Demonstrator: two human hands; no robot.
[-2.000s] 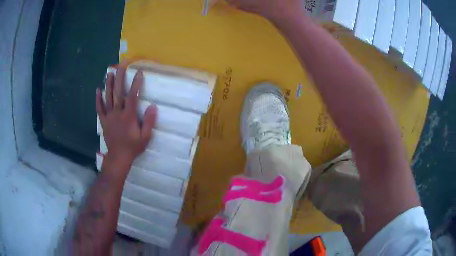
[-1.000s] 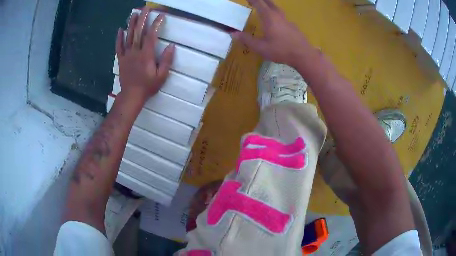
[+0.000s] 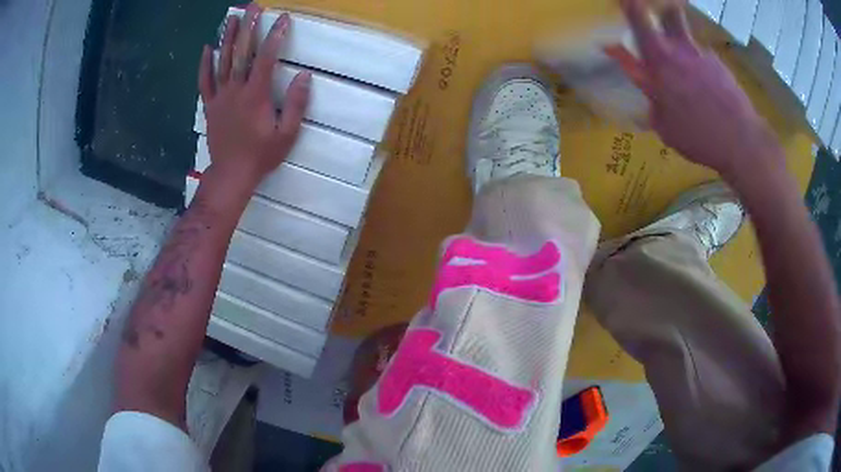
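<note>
A row of white product boxes [image 3: 300,207] lies side by side at the left on the yellow-orange cardboard sheet [image 3: 406,267]. My left hand [image 3: 244,115] rests on the far part of this row, fingers spread. My right hand [image 3: 687,92] is at the upper right, blurred by motion. A blurred white product box [image 3: 595,69] is at its fingers and seems held; its grip is partly unclear. A second row of white boxes [image 3: 784,46] stands at the upper right, cut off by the picture's edge.
My white shoes [image 3: 515,124] and beige trouser legs are between the rows. An orange and dark blue object [image 3: 583,419] lies at the bottom. A reddish round item [image 3: 373,364] is partly hidden by my leg. A whitish wall [image 3: 46,277] and dark green floor [image 3: 138,101] are at the left.
My right hand has left the far end of the left row and moved right, now with a blurred white box at it. The box there now lies against the row. My left hand stays on the row.
</note>
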